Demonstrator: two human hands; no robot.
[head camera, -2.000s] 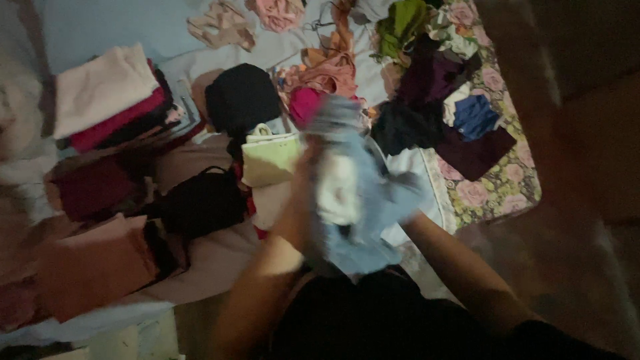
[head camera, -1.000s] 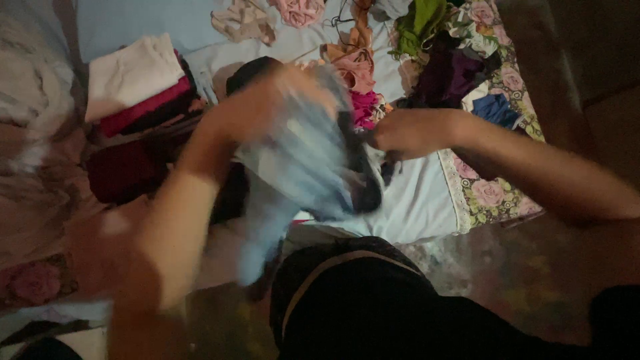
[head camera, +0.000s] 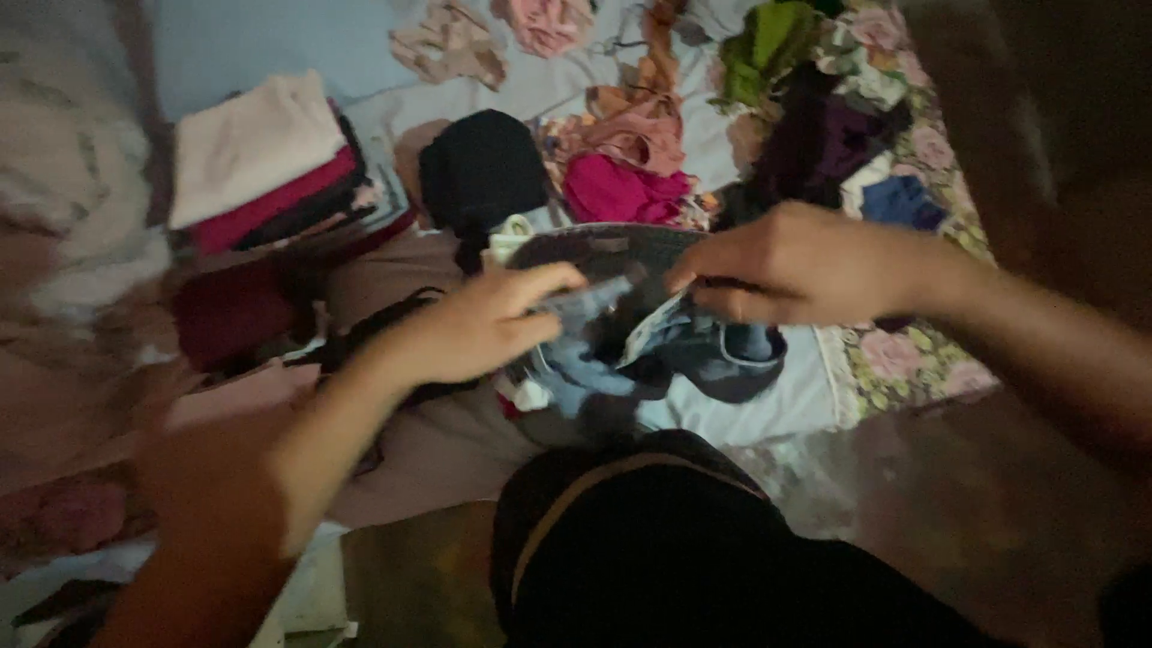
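Note:
A blue denim garment, its waistband curved at the far side, lies bunched on the bed's near edge in front of me. Over its left part is my left hand, thumb and fingers apart; whether they touch the cloth is blurred. My right hand pinches a pale edge of the garment at its right side. Just beyond the denim sit a magenta cloth and a black rounded folded garment.
Folded clothes are stacked at the left, with a maroon folded cloth nearer. Loose garments, among them a green one and a dark purple one, lie at the upper right. A floral border edges the bed beside the floor.
The denim garment, earlier held up and blurred with motion, is now lower and spread with its waistband visible. My hands have shifted around it, the left one lower than a second ago.

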